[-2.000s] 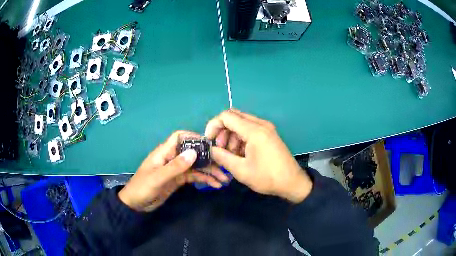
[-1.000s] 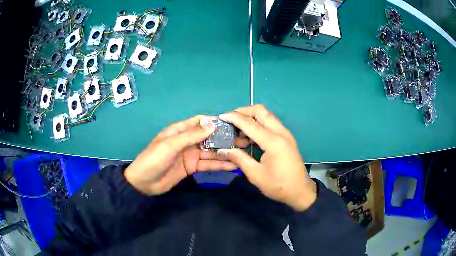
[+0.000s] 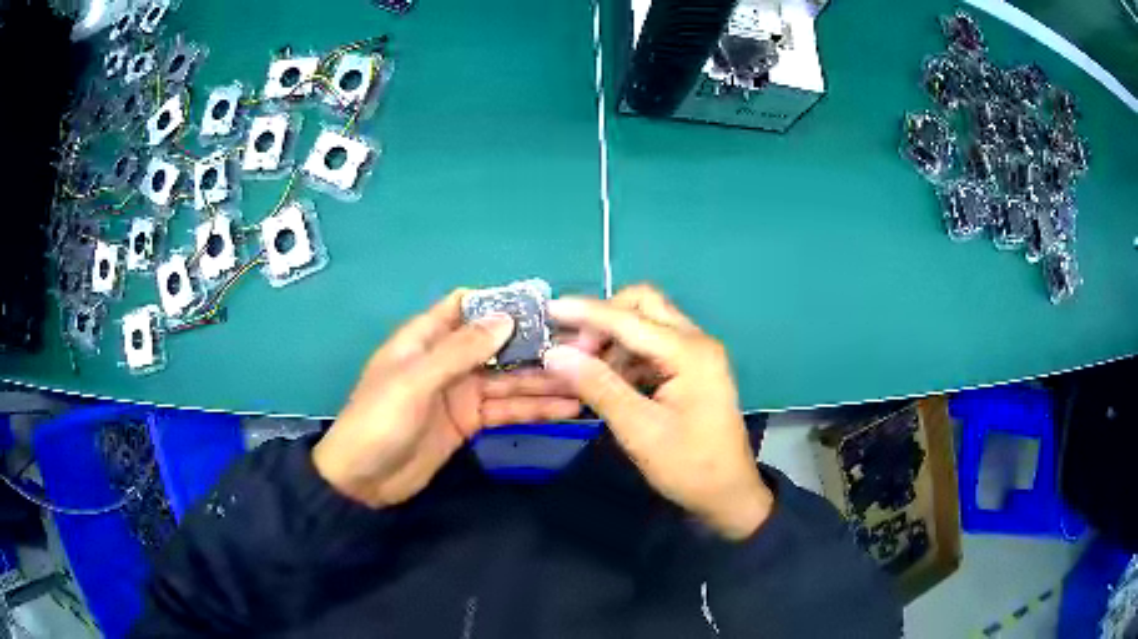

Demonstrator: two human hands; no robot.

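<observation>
A small clear and dark module point(image 3: 522, 322) is held above the front of the green bench. My left hand point(image 3: 418, 393) grips it, thumb on top and fingers beneath. My right hand point(image 3: 674, 406) is at its right edge, with thumb and index fingertips near or touching it; exact contact is hard to tell. No wires show on the held module. Clear housings with white faces, dark round holes and coloured wires point(image 3: 288, 242) are spread at the left of the bench. Clear and dark modules point(image 3: 1008, 156) are gathered at the right.
The screw feeder box point(image 3: 749, 107) stands at top centre, with the thick black screwdriver point(image 3: 680, 56) beside it. A white line point(image 3: 604, 187) divides the green mat. Below the bench are blue bins point(image 3: 206, 462) at left, and a cardboard box point(image 3: 938, 499) and blue stool point(image 3: 1006, 462) at right.
The module has turned from its dark detailed side to a flatter grey face. Since a second ago it has shifted slightly left and up, and my right fingers have drawn back to its right edge.
</observation>
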